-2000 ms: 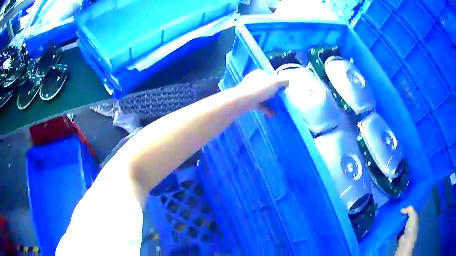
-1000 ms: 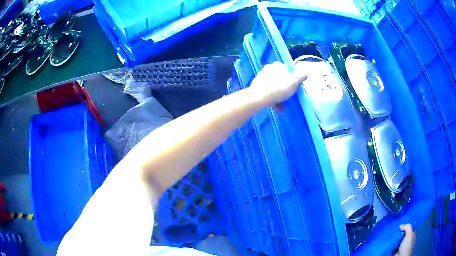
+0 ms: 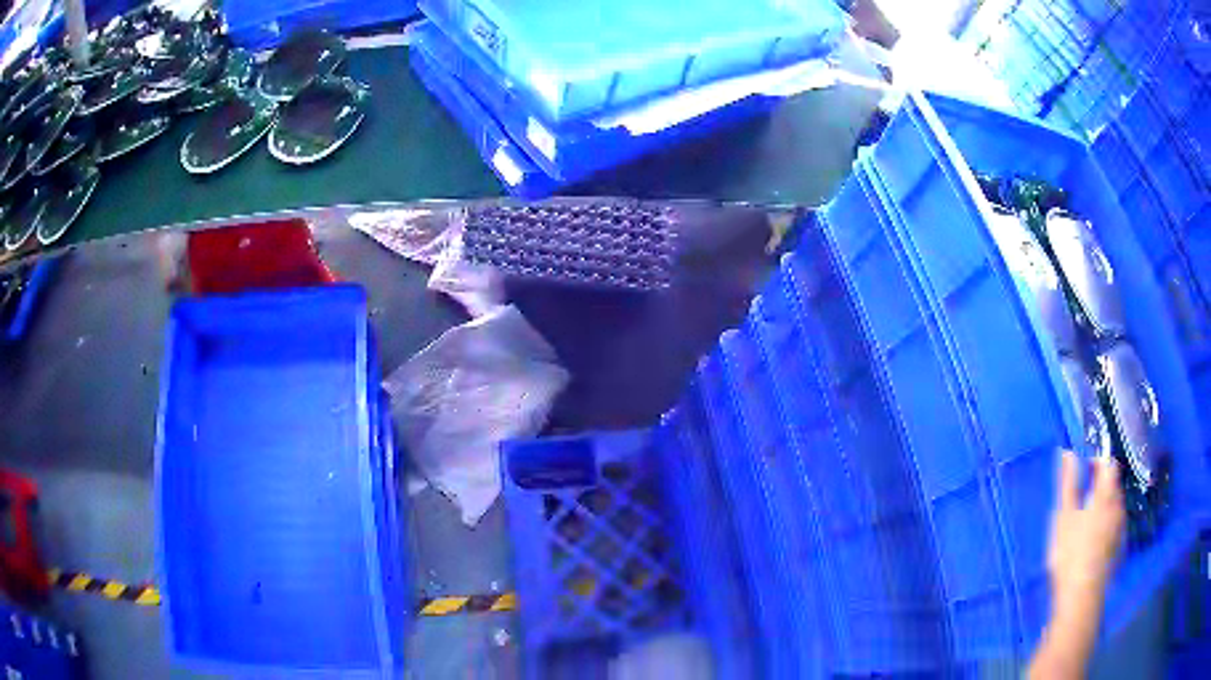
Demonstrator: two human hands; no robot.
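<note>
Silvery oval housings [image 3: 1133,405] with green undersides lie in two rows in the top blue crate [image 3: 950,359] of a tall stack at the right. My right hand [image 3: 1086,531] is at the crate's near left rim, beside the nearest housings. Its fingers point up and are apart, and no held object shows. Its lower part is cut off by the crop at the wrist and forearm. My left hand is out of the picture.
An empty blue crate [image 3: 266,478] stands on the floor at the left, before a red stool [image 3: 259,256]. A blue pallet [image 3: 604,545] and crumpled film [image 3: 478,399] lie between it and the stack. The green bench [image 3: 399,146] holds ovals [image 3: 316,120] and blue crates [image 3: 651,60]. More crates stand far right.
The view has swung left, so the stack sits further right. My left arm has left the crate's rim and the picture. My right hand shows more fully, at the crate's near end.
</note>
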